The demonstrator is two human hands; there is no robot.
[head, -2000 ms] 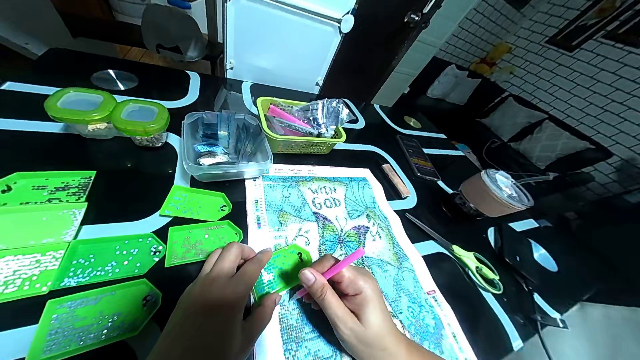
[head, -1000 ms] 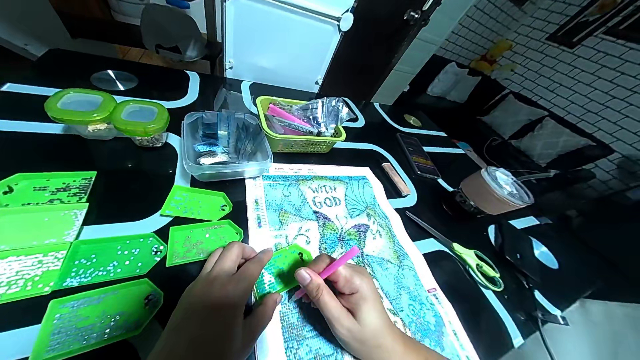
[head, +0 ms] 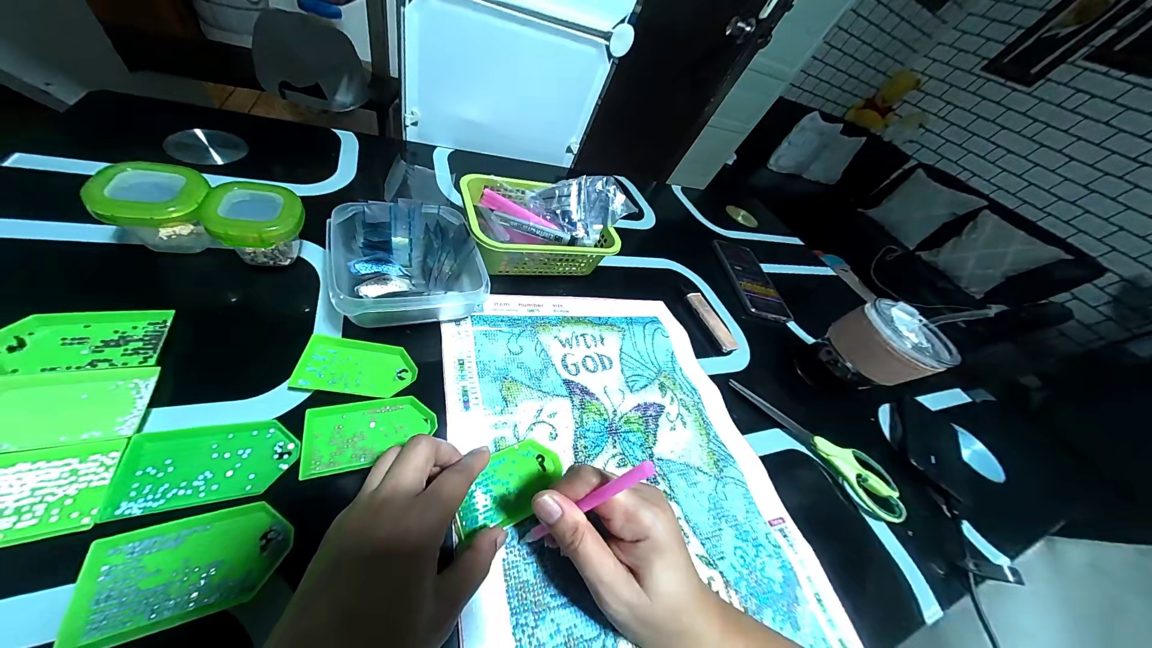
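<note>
My left hand (head: 405, 531) grips a small green plastic tray (head: 511, 481) of tiny diamond-painting drills, held over the left side of a canvas (head: 621, 405) with a butterfly picture. Between the thumb and fingers of my right hand (head: 612, 540) is a pink applicator pen (head: 616, 486), its tip low beside the tray, close to the canvas. Left of the canvas lie two small green drill trays (head: 351, 366), (head: 364, 436). Farther left rest several larger trays with drills, among them one with grey drills (head: 180, 571) and one with pale drills (head: 198, 468).
Behind the canvas stand a clear plastic container (head: 405, 310) of packets and a green basket (head: 540, 261). Two green-lidded containers (head: 148, 193), (head: 252, 216) are at back left. Scissors (head: 850, 468), a phone (head: 754, 281) and a lidded cup (head: 891, 342) lie or stand to the right.
</note>
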